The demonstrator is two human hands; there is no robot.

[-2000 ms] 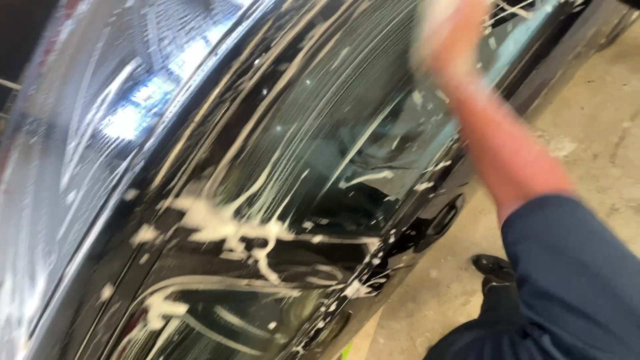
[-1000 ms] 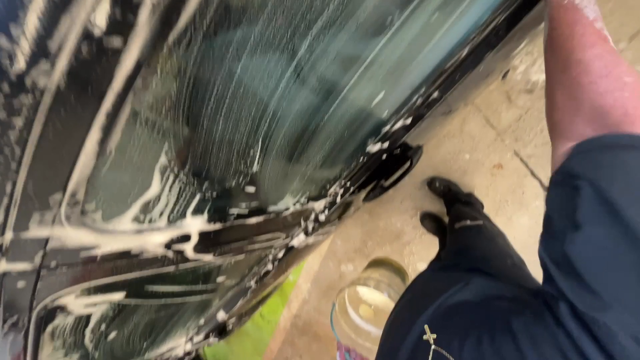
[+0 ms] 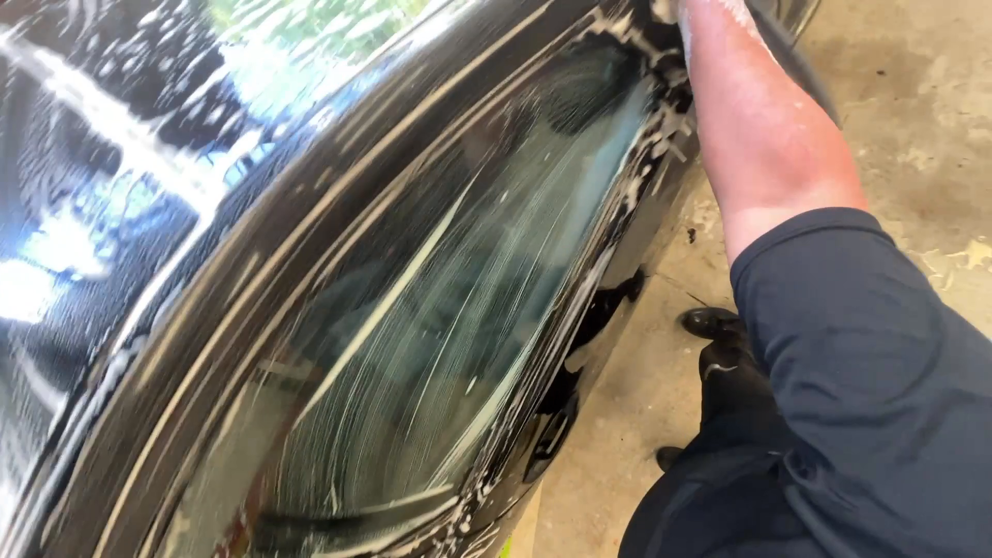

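My right forearm, bare below a dark blue sleeve and with some suds near the wrist, reaches up over the front end of a dark car's side window [image 3: 434, 310]. Only a sliver of my right hand [image 3: 665, 11] shows at the top edge, close to the sudsy window frame; its fingers and anything in them are hidden. Streaks of foam run along the glass and the black roof edge [image 3: 256, 294]. Thicker suds lie along the lower window trim [image 3: 577, 291]. My left hand is out of view.
A glossy, wet panel [image 3: 116, 155] with foam and bright reflections fills the left. The door handle [image 3: 552, 442] juts out below the window. My dark shoe [image 3: 709, 322] rests on the stained concrete floor [image 3: 899, 163]. A bit of something bright green [image 3: 506, 547] shows at the bottom edge.
The view has shifted a lot. The bucket on the floor, seen one second ago, is out of view. Thick foam lay on the pillar between the windows in the earlier frames.
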